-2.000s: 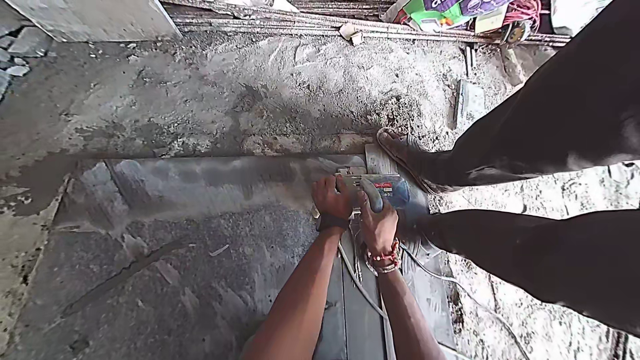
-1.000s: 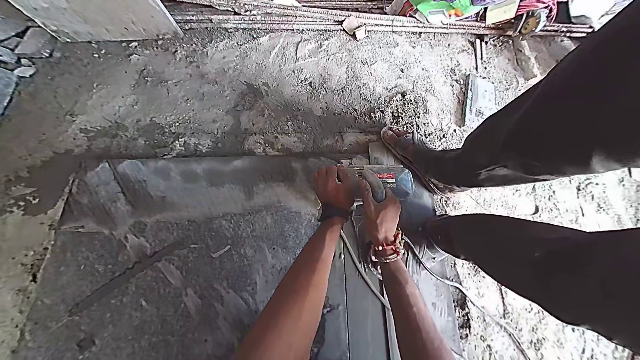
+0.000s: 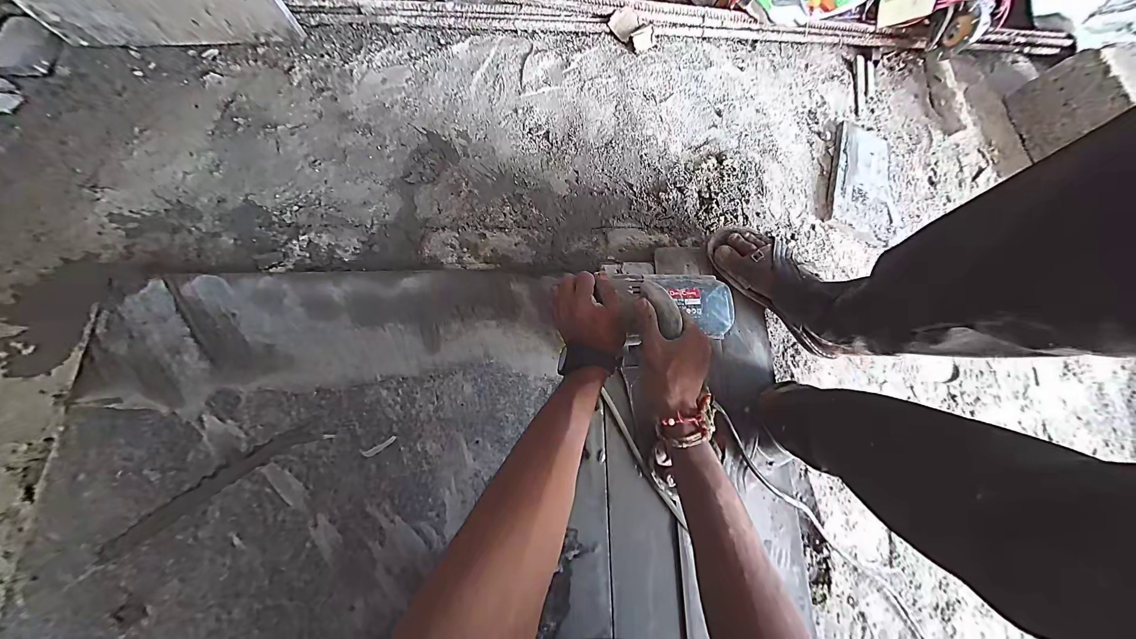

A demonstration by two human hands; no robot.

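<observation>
My right hand (image 3: 674,359) grips the handle of a corded power tool (image 3: 710,306), probably a stone cutter, with a blue-grey motor housing and a red label. My left hand (image 3: 590,311), with a dark watch or band at the wrist, is closed on the tool's front part. Beneath the tool lies a dark stone slab (image 3: 355,328), its upper strip dusty and paler. The tool's blade is hidden from view. A pale cable (image 3: 630,435) runs down beside my right wrist, which wears red and beaded bracelets.
Another person's legs (image 3: 994,266) stand at the right, a sandalled foot (image 3: 750,266) close to the tool. Metal rods (image 3: 497,18) lie along the top on rough ground. A small slab piece (image 3: 861,182) lies upper right; another cable (image 3: 825,524) curves at the lower right.
Both hands keep their hold on the tool. From two seconds ago, they and the tool have shifted slightly left along the slab's upper edge.
</observation>
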